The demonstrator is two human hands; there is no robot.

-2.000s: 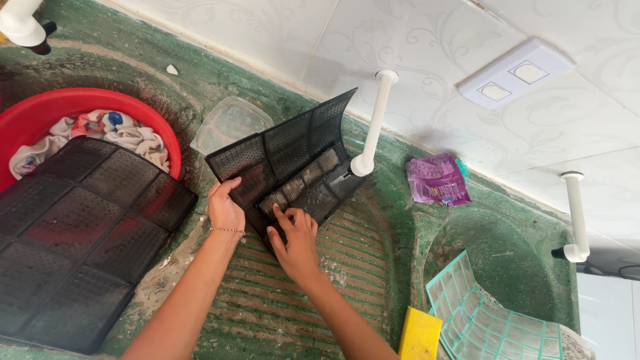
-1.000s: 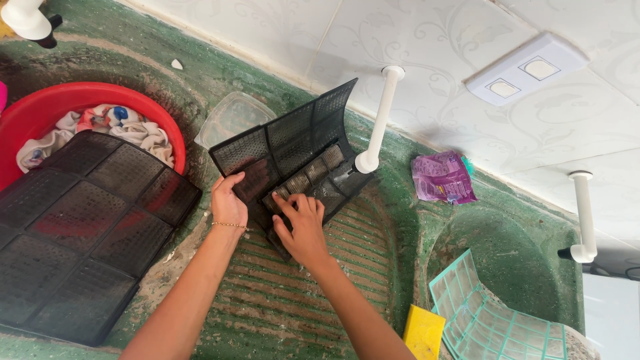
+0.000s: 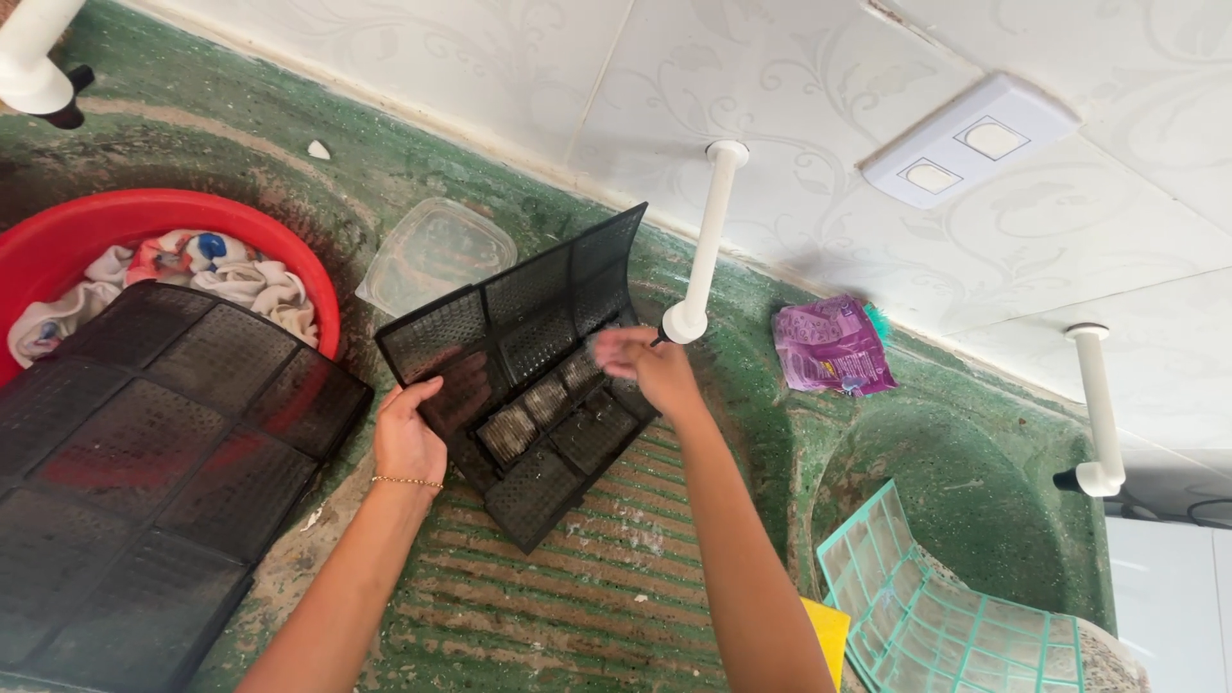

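Observation:
A curved black plastic mesh air filter [image 3: 558,327] stands tilted over the ribbed washboard part of a green stone sink. My left hand [image 3: 412,438] grips its left edge, thumb on the inner side. Along its inner fold runs a row of small framed panels [image 3: 508,433] with greyish dirt on them. My right hand [image 3: 647,361], its fingers blurred, is at the upper right end of that row, just below a white pipe tap [image 3: 685,321]; whether it touches the filter cannot be told. A second black mesh filter [image 3: 144,462] leans over the red basin at the left.
The red plastic basin [image 3: 322,279] holds wet cloths. A clear plastic container [image 3: 438,252] lies behind the filter. To the right are a purple packet [image 3: 833,346], a turquoise-framed mesh filter [image 3: 948,616], a yellow object [image 3: 828,635] and another white tap [image 3: 1099,414]. A tiled wall bounds the back.
My right hand has moved up and to the right along the filter's small panels, uncovering the lower ones. My left hand keeps its grip on the filter's left edge.

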